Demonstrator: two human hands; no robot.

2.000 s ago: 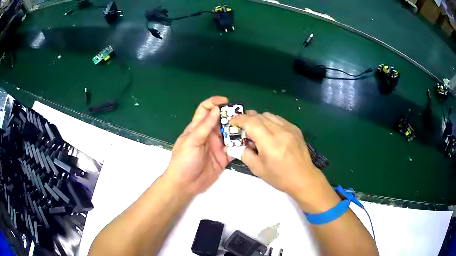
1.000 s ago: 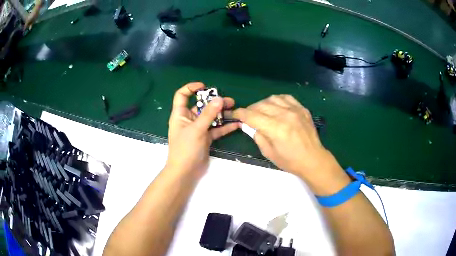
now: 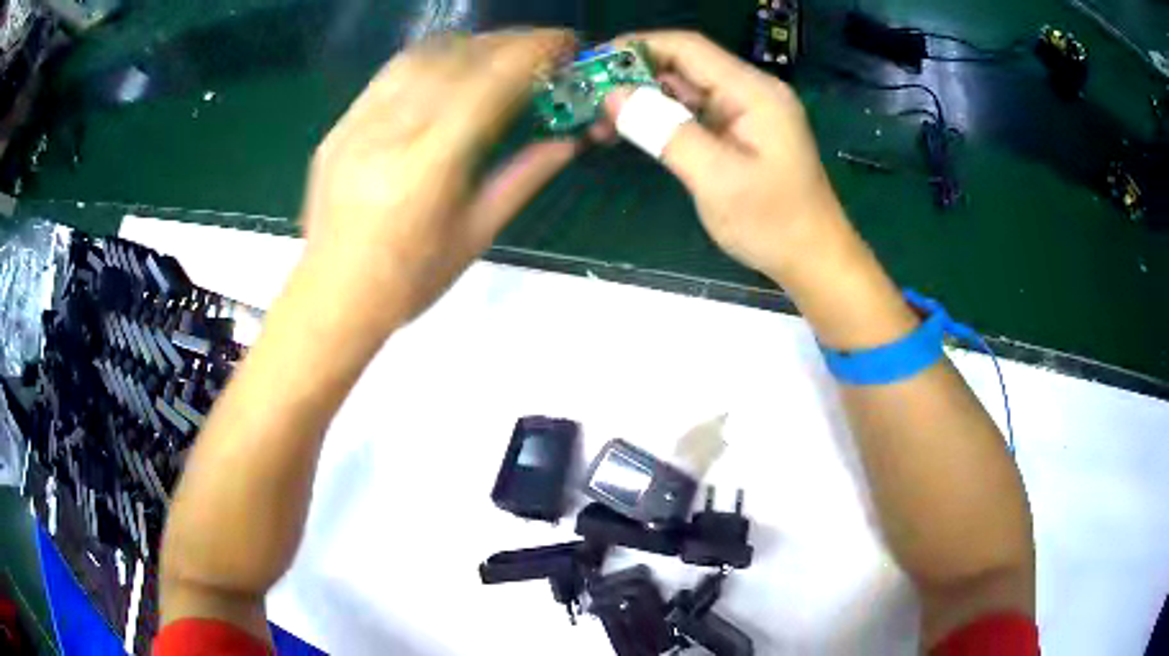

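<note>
A circuit board [image 3: 592, 87] is held above the belt with its green underside showing. My right hand [image 3: 744, 154] grips its right end between thumb and fingers; the thumb has a white wrap. My left hand [image 3: 410, 154] is blurred at the board's left end, fingers and thumb around it; whether it grips the board is unclear. Black adapter housings [image 3: 536, 467] and a second housing [image 3: 631, 482] lie on the white sheet, with a plug piece with two prongs [image 3: 718, 529] and several black parts [image 3: 631, 605] nearer me.
The green belt [image 3: 820, 244] carries a black cord [image 3: 942, 154], a yellow-and-black board [image 3: 1061, 51] and others at the right. A heap of black bar-like pieces [image 3: 135, 346] lies at the left, above a blue bin edge [image 3: 77, 596]. A blue strap [image 3: 887, 355] circles my right wrist.
Both hands have moved up and away with the board, which now shows its green underside instead of its parts. More of the black pile on the white sheet has come into view.
</note>
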